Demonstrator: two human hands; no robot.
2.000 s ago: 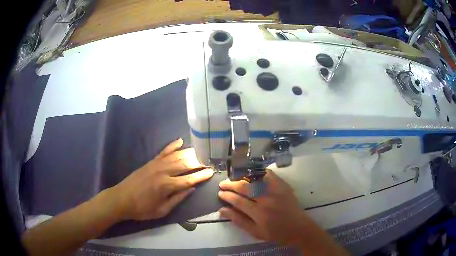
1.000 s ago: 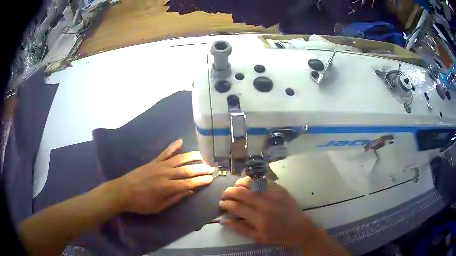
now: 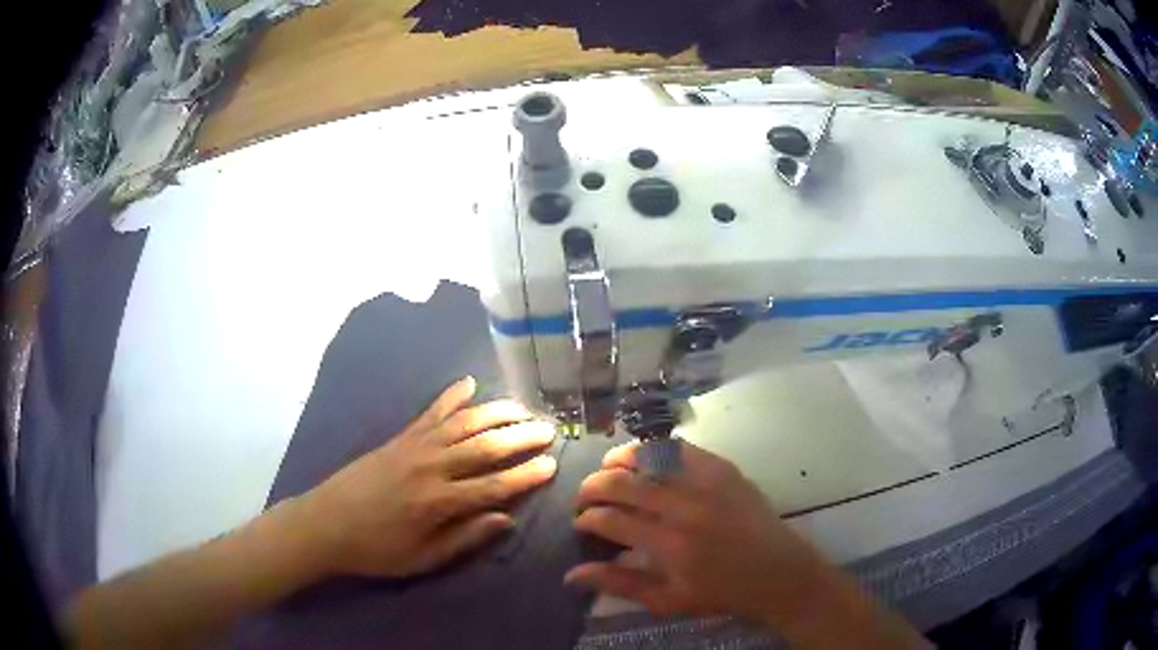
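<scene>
Dark grey cloth [image 3: 368, 394] lies on the white table under the sewing machine's needle area. The white sewing machine [image 3: 813, 254] has a blue stripe. My left hand [image 3: 432, 489] lies flat on the cloth, fingers spread, its fingertips just left of the presser foot [image 3: 572, 429]. My right hand [image 3: 686, 527] is right of the foot, fingers bent onto the cloth edge, partly behind the round knob below the machine head. Whether its fingers grip the cloth is hidden. The needle itself cannot be made out.
The white table [image 3: 241, 305] has a grey ruler-marked front edge [image 3: 991, 546]. More dark cloth [image 3: 64, 381] hangs at the far left. A dark cloth heap [image 3: 610, 26] lies on the brown wooden surface [image 3: 318, 76] behind. Crumpled plastic is at upper left.
The cloth has shifted and turned toward the front; its back edge now lies nearer me and more white table shows at left. Both hands stay beside the presser foot, the left palm slightly lower.
</scene>
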